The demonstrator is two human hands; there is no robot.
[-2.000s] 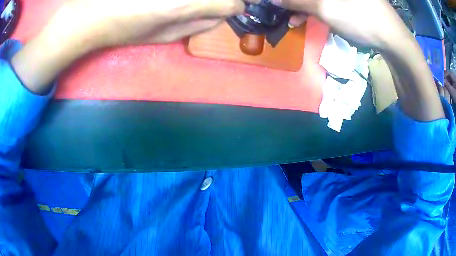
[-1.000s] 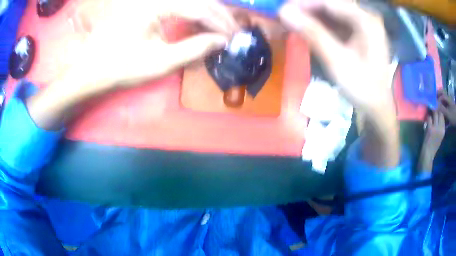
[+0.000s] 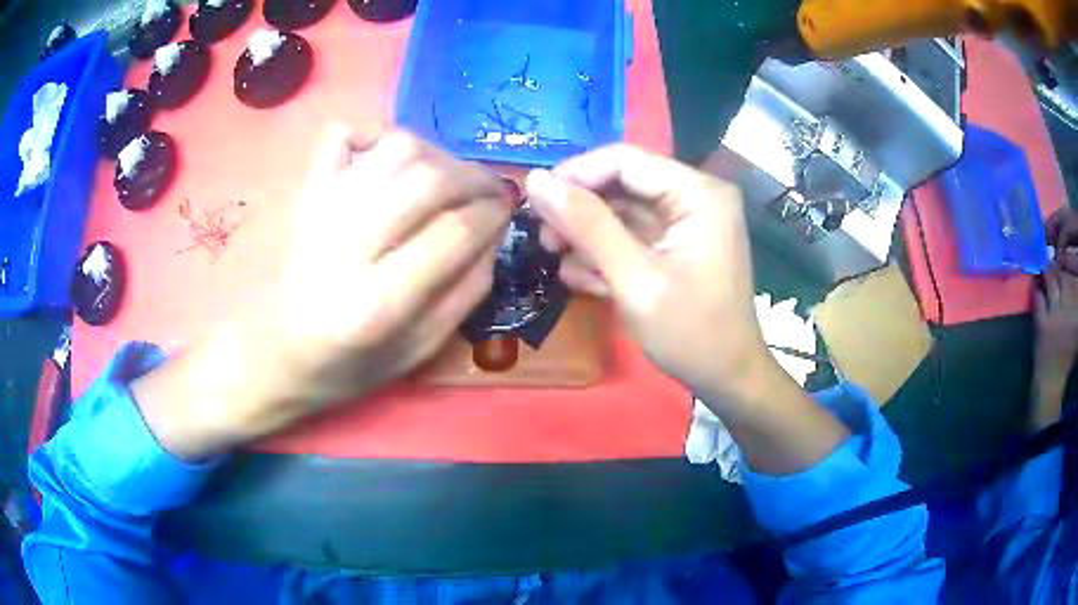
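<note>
A round dark housing [image 3: 517, 296] sits in the orange-brown fixture [image 3: 567, 349], with a reddish-brown knob [image 3: 495, 352] at its near side. My left hand [image 3: 402, 248] is over the housing's left side, its thumb and fingers pinched near the top. My right hand [image 3: 650, 242] is over its right side, thumb and forefinger pinched close to my left fingertips. The fingers hide much of the housing's top, and anything between the fingertips is too small to tell.
A blue bin [image 3: 515, 83] with thin metal parts stands behind the fixture. Several dark housings [image 3: 272, 69] and reddish wire scraps [image 3: 210, 227] lie left. Right are a metal tray [image 3: 828, 154], cardboard [image 3: 875, 331], white paper [image 3: 786, 337], an orange-yellow screwdriver [image 3: 934, 21] and another person's hand [image 3: 1058, 266].
The view has shifted to show more of the bench's far side. My hands, apart at the housing a second ago, are now close together over it.
</note>
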